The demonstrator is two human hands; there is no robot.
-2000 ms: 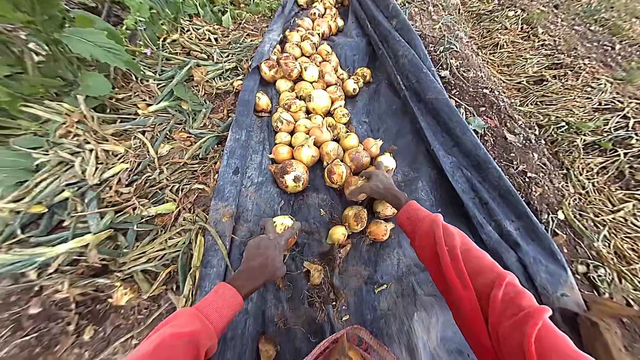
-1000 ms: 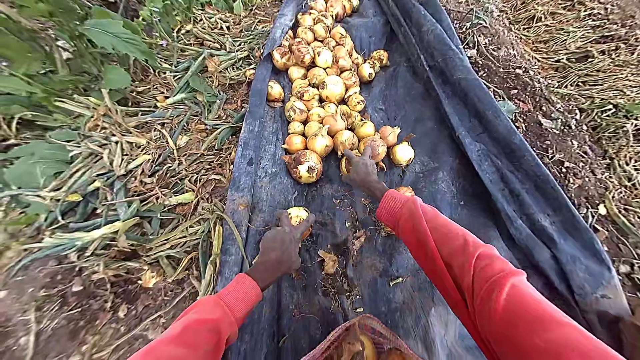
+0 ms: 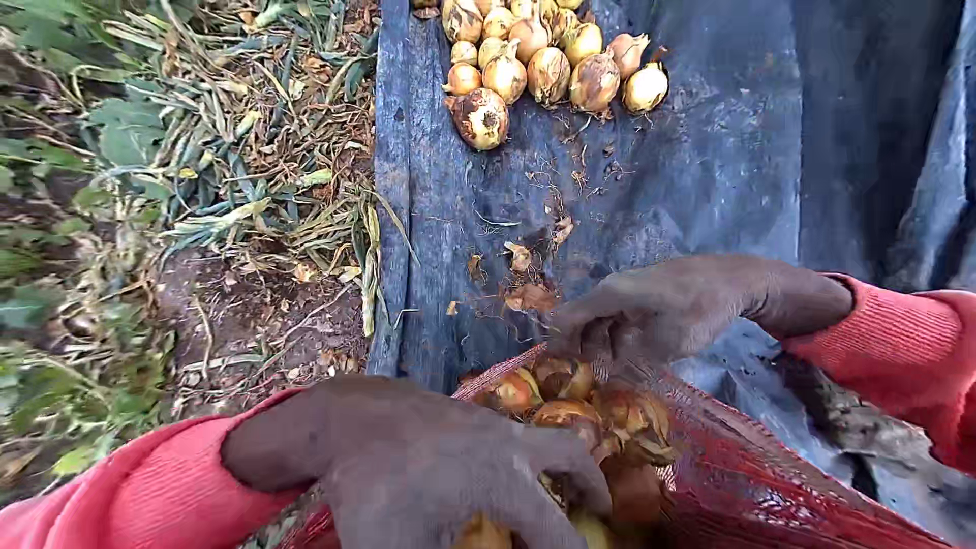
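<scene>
A red mesh bag (image 3: pixel 732 457) lies at the bottom of the view, its mouth spread, with several onions (image 3: pixel 568 415) inside. My left hand (image 3: pixel 450 457) is over the near left part of the bag mouth, fingers curled above onions; whether it grips one is hidden. My right hand (image 3: pixel 671 305) is at the far rim of the mouth, fingertips bent down at the mesh and onions; its grip is unclear. Beyond both hands, a group of yellow onions (image 3: pixel 549 72) rests on a dark plastic sheet (image 3: pixel 709 175).
Loose skins and root bits (image 3: pixel 530 297) lie on the sheet between the bag and the onion group. Dried onion leaves (image 3: pixel 252 152) and bare soil (image 3: pixel 252 313) border the sheet at left, with green weeds (image 3: pixel 126 126) farther out. Folds run along the sheet's right side.
Both hands have moved back from the sheet to the bag mouth. The onion that showed at my left hand is no longer distinct. The view has tilted down toward the bag.
</scene>
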